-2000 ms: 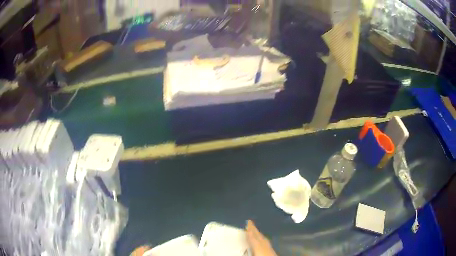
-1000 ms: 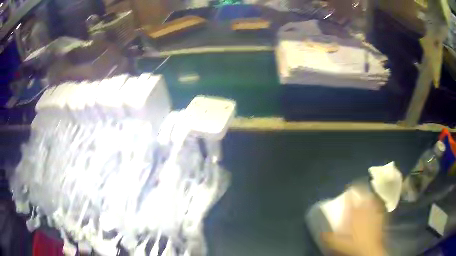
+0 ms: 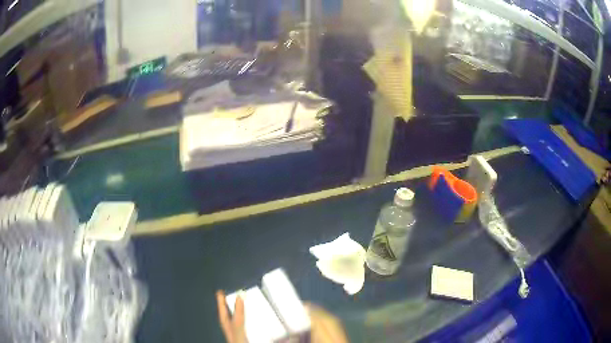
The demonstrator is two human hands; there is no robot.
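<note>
Two white power strips (image 3: 262, 315) stand side by side at the bottom centre, a narrow gap between them. My left hand (image 3: 232, 319) is on their left side, with fingers visible. My right hand (image 3: 325, 326) is against the right strip, cut off by the lower edge and blurred. The crumpled wiping cloth (image 3: 342, 262) lies on the dark green bench just right of the strips. The clear solvent bottle (image 3: 391, 234) stands upright beside it, white cap on.
Bagged strips (image 3: 40, 221) stand at left. The orange and blue holder (image 3: 454, 194), sample strip (image 3: 482, 175) and small white block (image 3: 452, 283) are at right. A blue bin (image 3: 549, 301) is lower right. The paper stack (image 3: 251, 134) lies beyond the pale rail.
The view has swung left, then back right. Both hands are now at the strips, which have turned from flat and apart to upright and close together. The cloth and bottle seem unmoved.
</note>
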